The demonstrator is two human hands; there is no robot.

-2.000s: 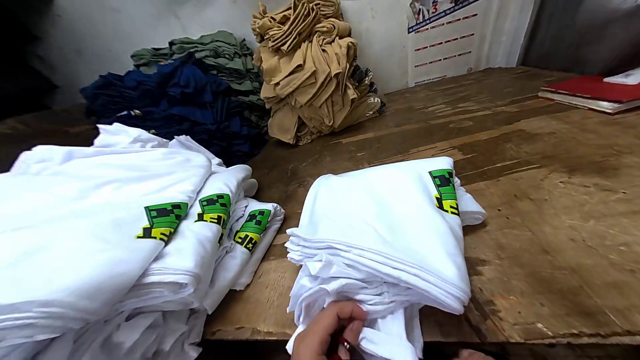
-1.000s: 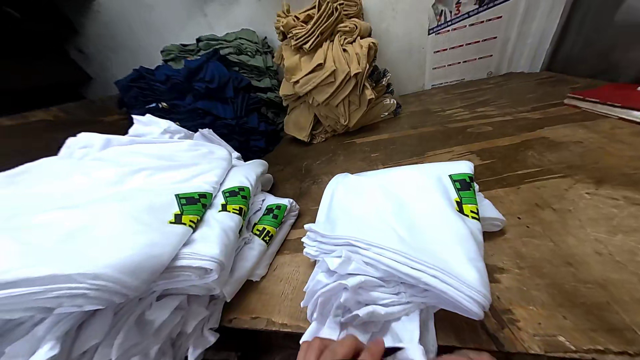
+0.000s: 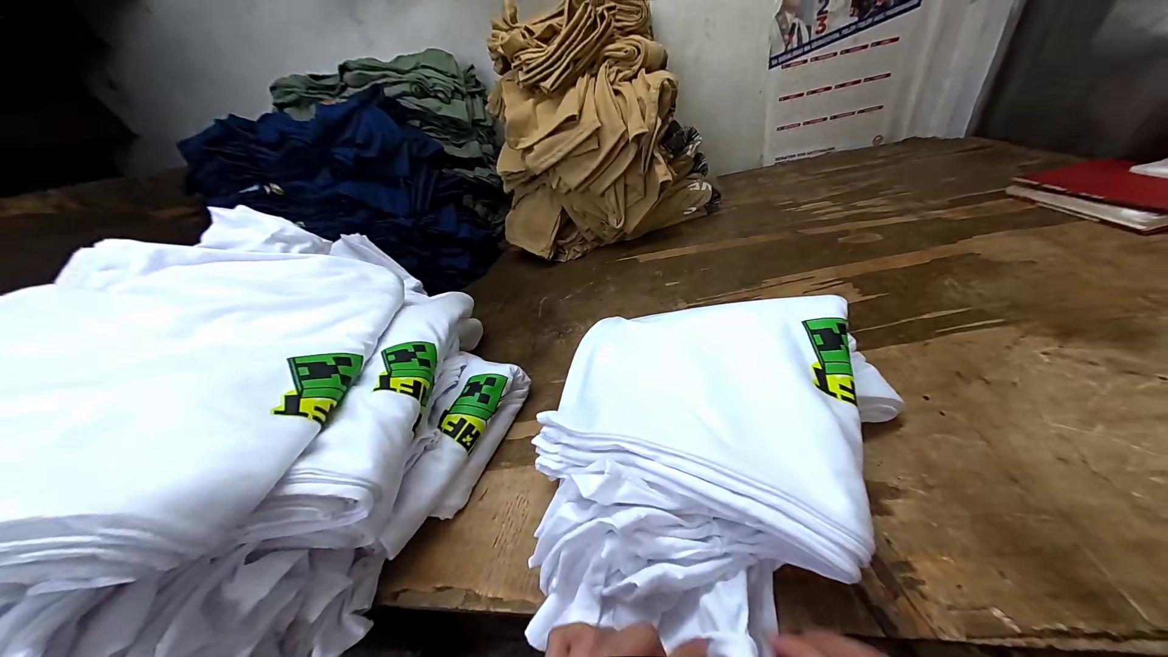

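A stack of folded white shirts (image 3: 703,392) with a green and yellow print lies at the table's front edge, its loose lower part hanging over. My left hand (image 3: 607,641) shows only its fingers at the bottom of the view, against the hanging cloth. Just right of that cloth, my right hand (image 3: 821,644) is blurred and mostly cut off by the frame. What either hand grips cannot be made out. Larger overlapping piles of white shirts (image 3: 164,383) with the same print fill the left side.
The wooden table (image 3: 1004,411) has a worn top. Behind stand heaps of navy cloth (image 3: 319,173), green cloth (image 3: 411,91) and tan cloth (image 3: 584,137). A red-covered book (image 3: 1095,187) lies at far right. A printed poster (image 3: 835,82) hangs on the wall.
My left hand, earlier more fully seen in front of the stack's hanging part, has moved down toward the bottom edge of the view. The stack remains on the table.
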